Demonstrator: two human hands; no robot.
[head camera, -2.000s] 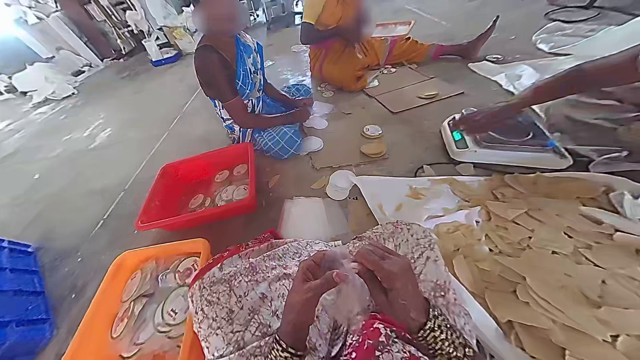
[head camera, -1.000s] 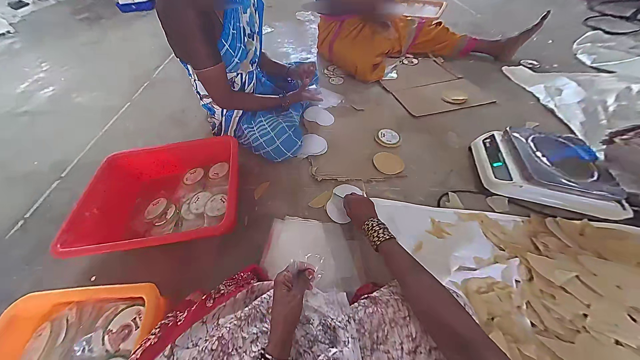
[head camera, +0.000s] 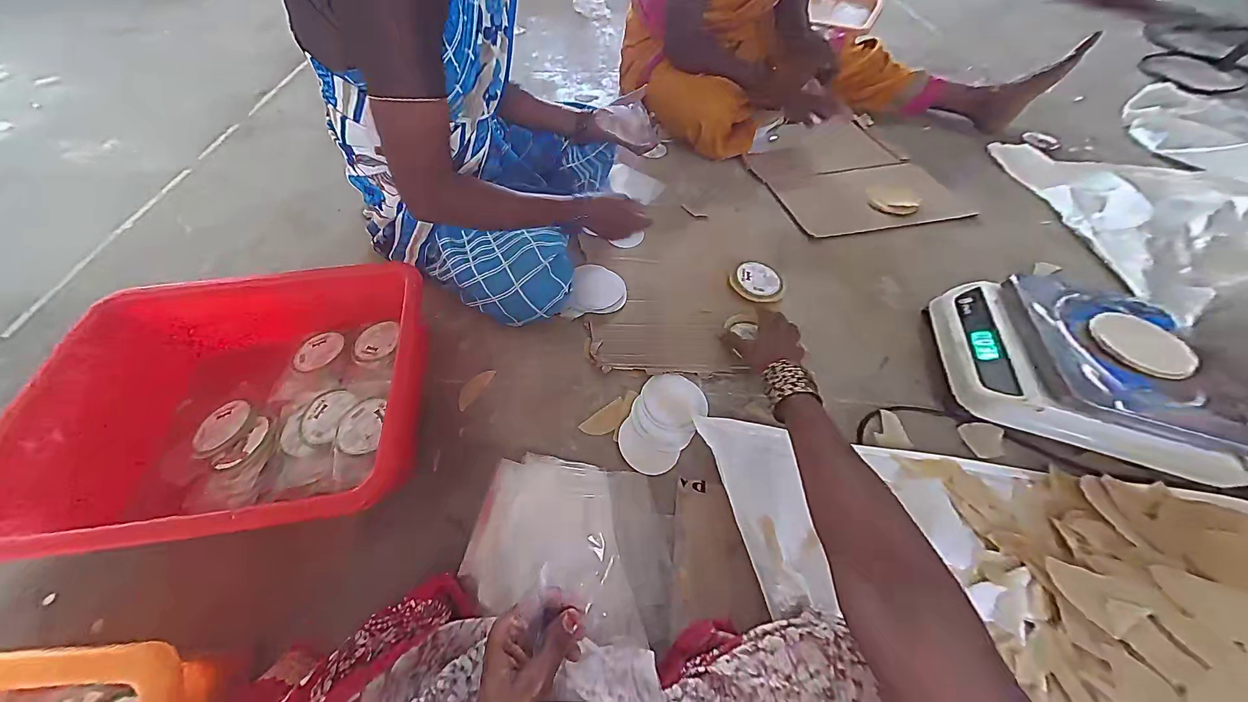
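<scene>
My right hand (head camera: 770, 341) reaches forward, its fingers on a round disc with a label (head camera: 743, 328) at the edge of a flat cardboard sheet (head camera: 663, 322). Just beyond it lies a stack of tan discs topped by a printed round label (head camera: 757, 281). My left hand (head camera: 531, 643), low in the centre, pinches a clear plastic bag (head camera: 546, 606) above my lap. A pile of clear plastic bags (head camera: 546, 517) lies in front of it. White paper discs (head camera: 663, 419) overlap on the floor between the two hands.
A red tub (head camera: 409, 390) with bagged discs stands left, an orange tub (head camera: 88, 668) below it. At right are a digital scale (head camera: 985, 341) bearing a disc stack and a heap of thin tan pieces (head camera: 1131, 585). Two people sit ahead, one's hand (head camera: 616, 216) near white discs (head camera: 597, 290).
My right hand has left my left hand, gone to the white discs, then farther forward to the labelled disc. A disc stack now lies on the scale. The view has shifted.
</scene>
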